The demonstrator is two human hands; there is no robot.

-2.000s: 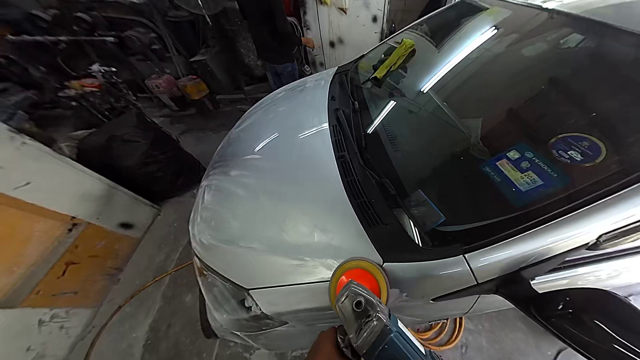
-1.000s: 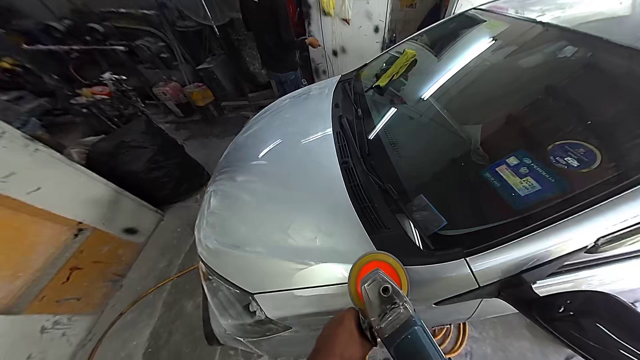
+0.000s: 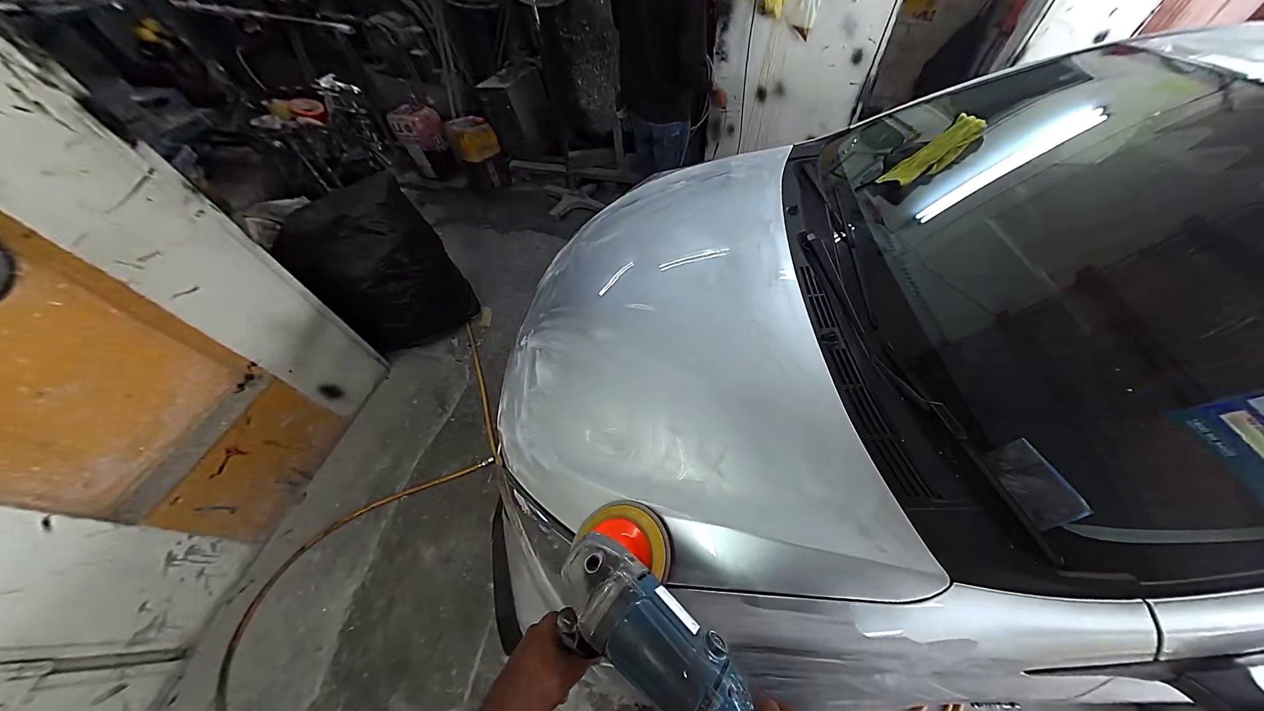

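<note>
My left hand (image 3: 541, 664) grips the side handle of a blue rotary polisher (image 3: 652, 632) at the bottom of the view. The polisher's round pad (image 3: 628, 538), yellow-rimmed with an orange-red centre, lies at the near front corner of a silver car's hood (image 3: 711, 395). Hazy smears cover much of the hood, and a shinier patch shows just right of the pad. Only a sliver of my right hand (image 3: 768, 703) shows at the bottom edge, by the rear of the polisher's body; its hold is mostly hidden.
The windshield (image 3: 1086, 296) and wiper cowl are at the right, with a yellow-green cloth (image 3: 933, 153) at the glass. A yellow hose (image 3: 346, 518) runs over the floor near a black bag (image 3: 375, 262). A person (image 3: 664, 79) stands beyond the hood. A white and orange panel (image 3: 109, 385) is at left.
The polisher and my left hand have moved along the hood's near edge toward the car's front corner. The view has shifted toward the front of the car.
</note>
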